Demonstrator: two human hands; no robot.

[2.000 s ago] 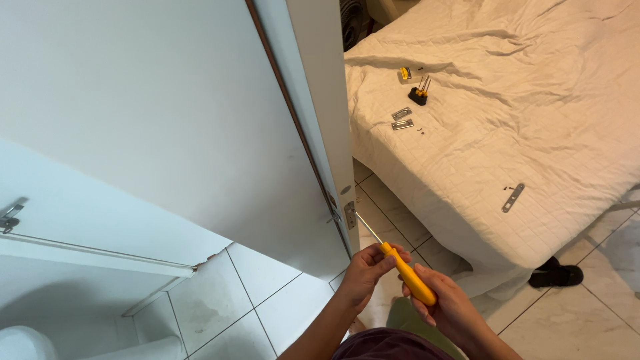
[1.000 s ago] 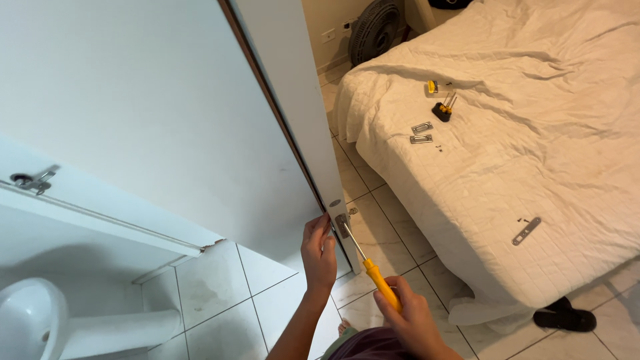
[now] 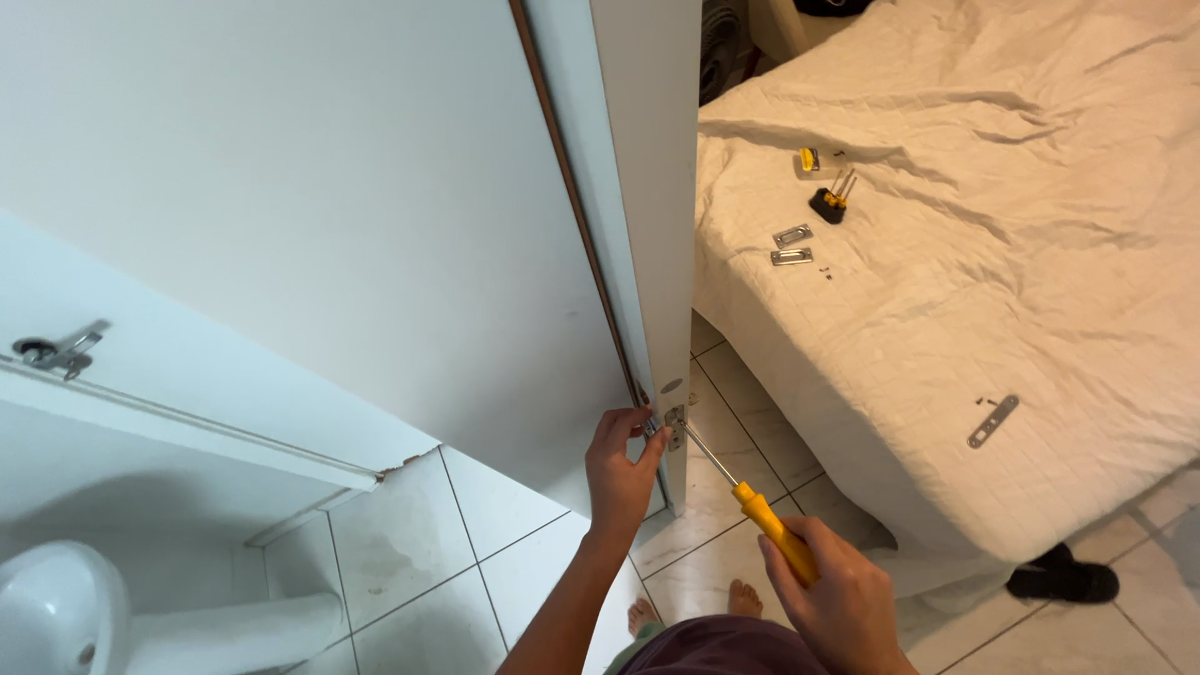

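My right hand [image 3: 834,581] is closed around the yellow handle of a screwdriver [image 3: 761,511]. The screwdriver's tip meets a metal lock plate [image 3: 676,428] set in the edge of a white door [image 3: 647,187]. My left hand [image 3: 626,459] is at the door edge beside the plate, thumb and fingers around a small metal part that they mostly hide; whether they grip it cannot be told. A round metal disc [image 3: 671,385] sits above the plate.
On the bed [image 3: 937,328] lie a slotted metal plate [image 3: 993,421], two rectangular metal pulls [image 3: 792,256], small screws and a black holder with yellow-handled bits [image 3: 829,204]. A black shoe [image 3: 1064,577] is on the tiled floor. A white washbasin [image 3: 61,609] stands lower left.
Two seconds ago both my hands were at the screwdriver; my left hand has since moved from it to the door edge. The screwdriver's tip stays near the lock plate.
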